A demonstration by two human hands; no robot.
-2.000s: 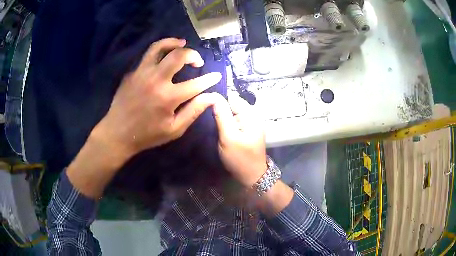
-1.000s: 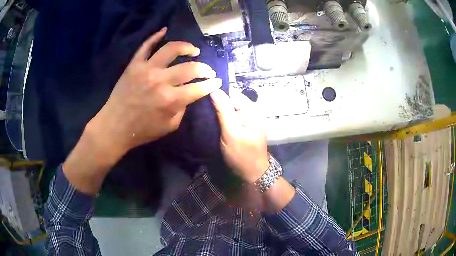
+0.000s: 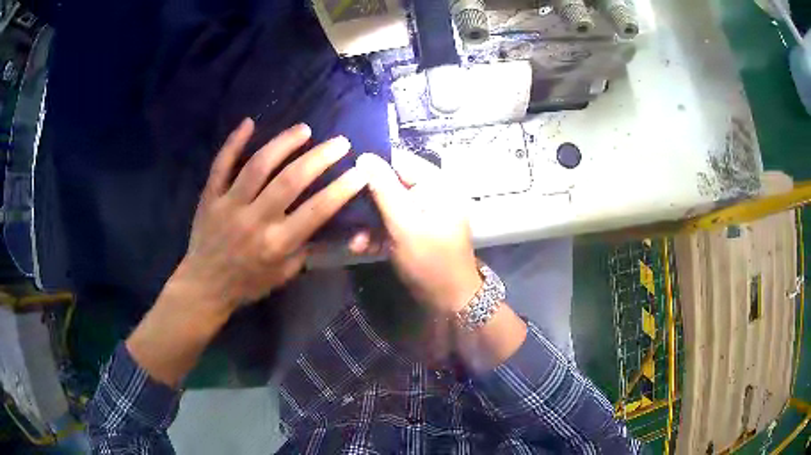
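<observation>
A dark navy cloth (image 3: 133, 133) covers the left side and runs under the sewing machine head (image 3: 365, 25). Its border looks bluer in the lamp glare by the presser foot (image 3: 369, 78). My left hand (image 3: 258, 218) lies on the cloth, palm down with fingers spread, left of and below the foot. My right hand (image 3: 422, 218) is at the cloth's right edge, just below the needle area, with the edge between thumb and fingers. The two hands' fingertips nearly meet. The needle is lost in glare.
The white machine bed (image 3: 658, 160) extends right, with a dark round hole. A pale front cover (image 3: 480, 89) and a hanging dark strip (image 3: 436, 34) are beside the head. Ribbed knobs (image 3: 576, 16) are at the top. A yellow bar (image 3: 756, 210) crosses at right.
My left hand has moved down and away from the foot, its curled fingers now straighter and flatter. My right hand stays near the cloth edge, with another fingertip now showing. The view has shifted slightly.
</observation>
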